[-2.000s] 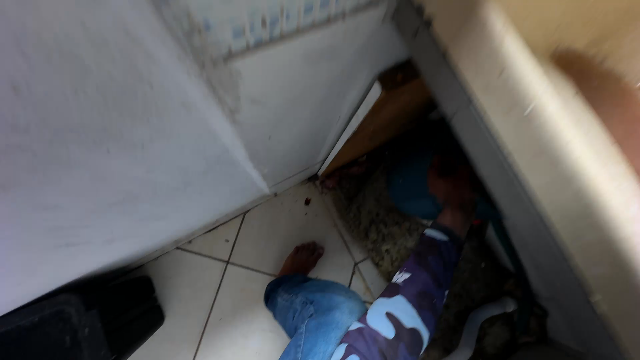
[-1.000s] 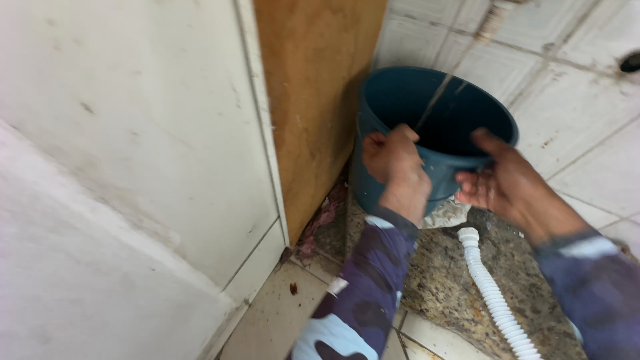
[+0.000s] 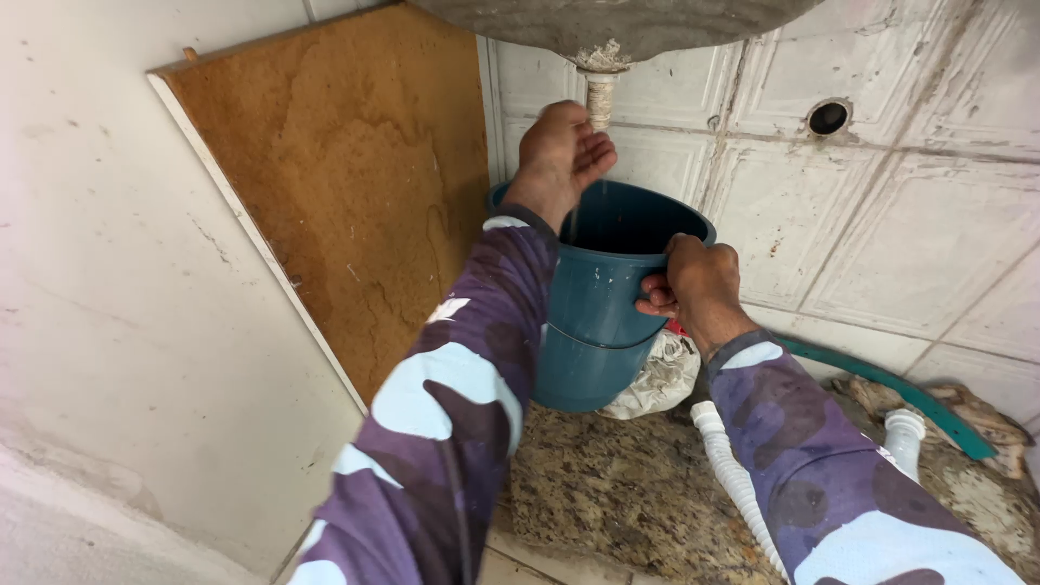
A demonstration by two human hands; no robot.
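A blue plastic bucket (image 3: pixel 597 301) stands tilted on a speckled stone slab, its wire handle hanging at the front. My right hand (image 3: pixel 691 280) grips the bucket's rim at its right side. Above the bucket's mouth my left hand (image 3: pixel 561 154) is raised, slightly blurred, with its fingers curled loosely just below a threaded drain tailpiece (image 3: pixel 600 99). That tailpiece hangs from the underside of a sink basin (image 3: pixel 634 28). Thin streaks of water fall into the bucket near my left wrist. Whether my left hand touches the tailpiece is unclear.
A brown wooden panel (image 3: pixel 341 187) leans at the left. Behind the bucket lies a crumpled white bag (image 3: pixel 662 378). A white corrugated hose (image 3: pixel 731 471) and a green strip (image 3: pixel 902 386) lie to the right, near a white pipe fitting (image 3: pixel 903 439). The tiled wall has a round hole (image 3: pixel 829 118).
My left hand has risen from the bucket's front rim to beside the tailpiece. My right hand now grips the rim. The view has shifted, bringing the basin underside into sight.
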